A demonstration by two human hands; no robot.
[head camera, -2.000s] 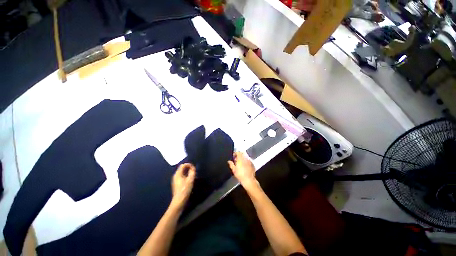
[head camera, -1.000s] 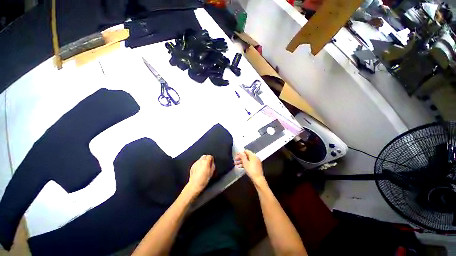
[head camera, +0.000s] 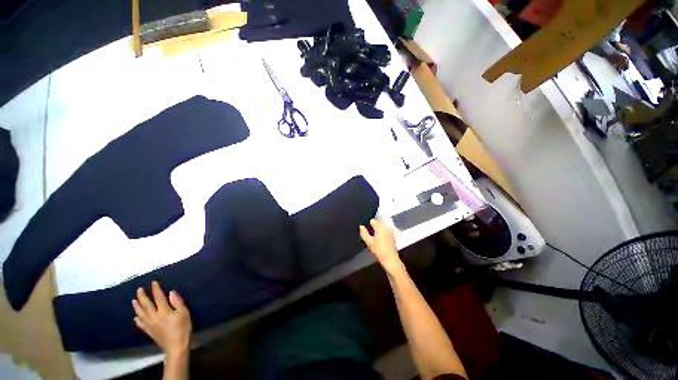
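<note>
The near stack of cut panels (head camera: 223,245), dark navy-black, lies along the table's front edge, its rounded tab pointing away from me. A raised fold shows near its middle right. My left hand (head camera: 162,318) lies flat on its left part, fingers spread. My right hand (head camera: 379,239) is at its right end, fingers apart, the thumb and forefinger by the edge; it grips nothing that I can see. The far stack of cut panels (head camera: 126,167) lies mid-table, its tab pointing toward me.
Fabric shears (head camera: 292,119) lie beyond the stacks. A shiny black heap (head camera: 349,70), a metal clip (head camera: 422,132) and a grey plate (head camera: 416,215) lie at the right. A ruler (head camera: 136,30) and mottled bar (head camera: 175,27) lie at the far side. A black fan (head camera: 639,289) stands right.
My left hand has moved left along the near stack and opened flat. My right hand stays at the right end, its fingers more apart. The view has shifted, showing more table at left.
</note>
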